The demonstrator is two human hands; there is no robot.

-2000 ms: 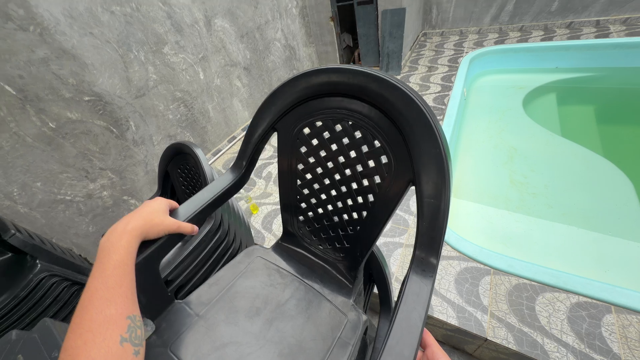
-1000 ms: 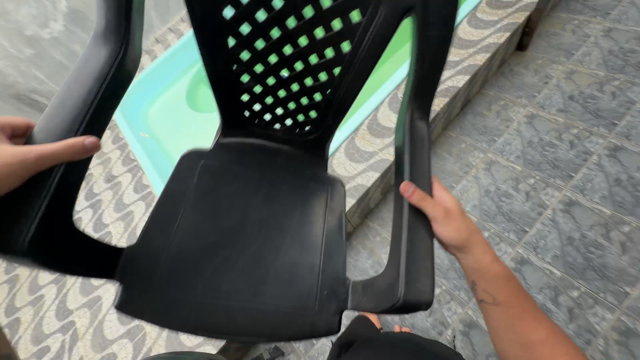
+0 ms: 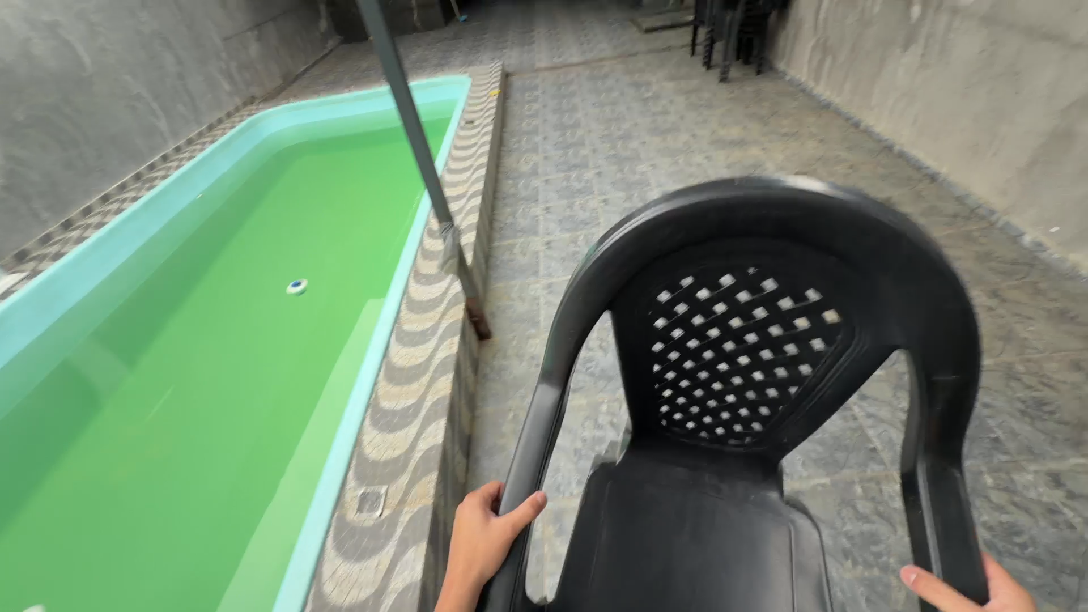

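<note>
A black plastic armchair (image 3: 697,535) with a lattice back fills the lower right of the head view, its backrest farthest from me. My left hand (image 3: 489,531) grips its left armrest, thumb on top. Around the right armrest, near the bottom edge, is my right hand (image 3: 965,591), partly cut off by the frame. The chair's legs are out of view.
On the left lies a pool (image 3: 255,357) of green water with a small white and blue float (image 3: 297,286). A patterned raised ledge (image 3: 399,408) and a slanted metal post (image 3: 416,136) border it. Stacked dark chairs (image 3: 735,34) stand far back by the right wall (image 3: 960,93).
Both hands have carried the chair away from the stacked chairs seen earlier against the grey wall. The view has swung strongly and now looks along the pool and the tiled floor.
</note>
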